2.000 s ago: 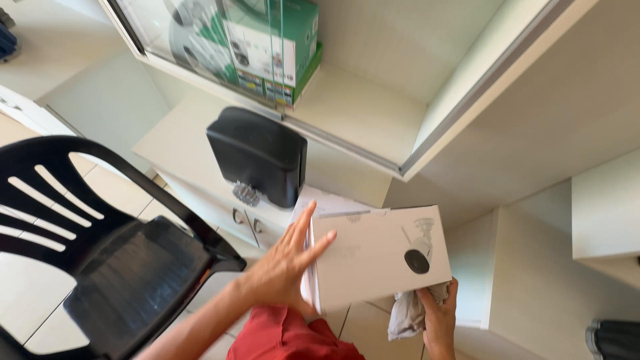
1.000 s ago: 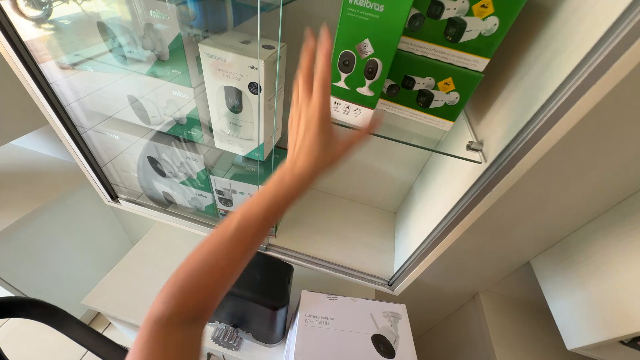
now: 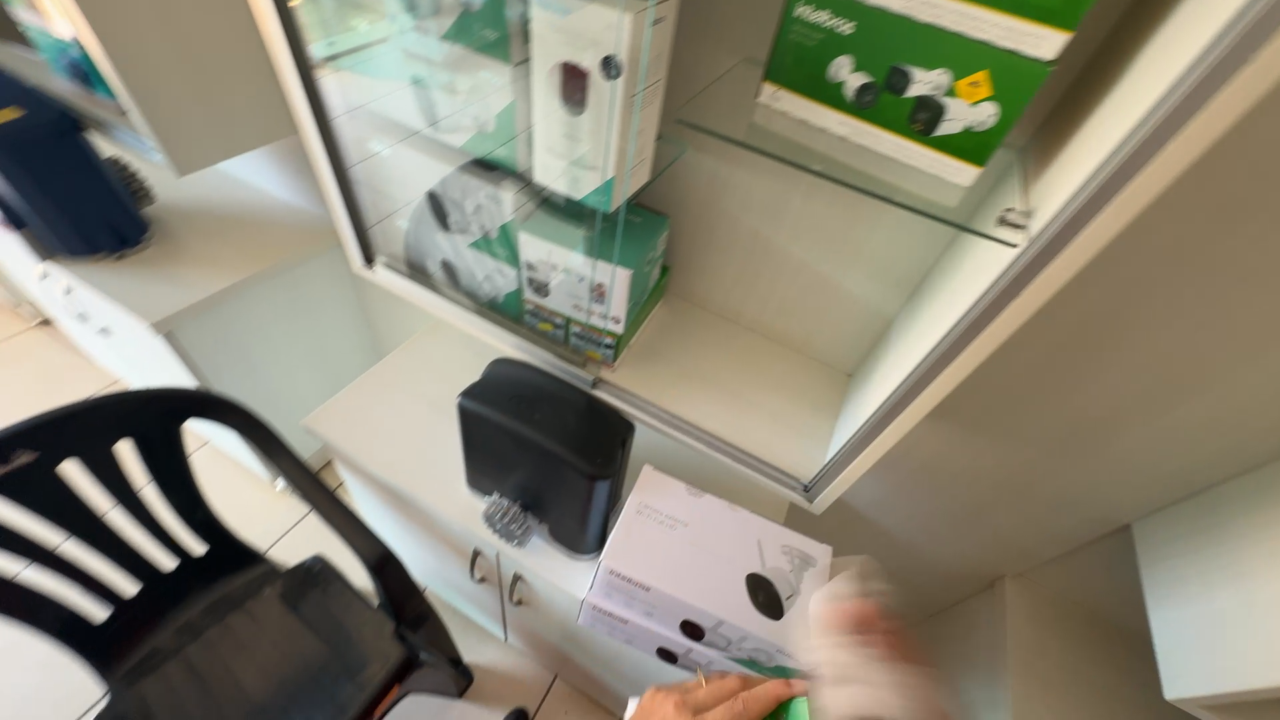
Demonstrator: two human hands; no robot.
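Observation:
At the bottom edge, my left hand (image 3: pixel 715 697), with a ring on one finger, holds a green box (image 3: pixel 792 708) that is mostly out of frame. My right hand (image 3: pixel 870 635) is strongly blurred just right of it, with a whitish cloth (image 3: pixel 848 580) in its grip. Beyond both hands, white camera boxes (image 3: pixel 715 550) lie stacked on the low cabinet. A black motor housing with a toothed gear (image 3: pixel 545 450) stands beside the stack.
Above is a display cabinet with a glass shelf (image 3: pixel 850 185), a green camera box (image 3: pixel 900 85) and more boxes (image 3: pixel 590 270) behind sliding glass. Its metal-edged frame (image 3: pixel 700 430) juts over the low cabinet. A black plastic chair (image 3: pixel 250 600) stands at lower left.
My left hand has come down from the glass shelf to the bottom edge. The green box with two small cameras no longer shows on the shelf. The view has tilted down, bringing the chair back in.

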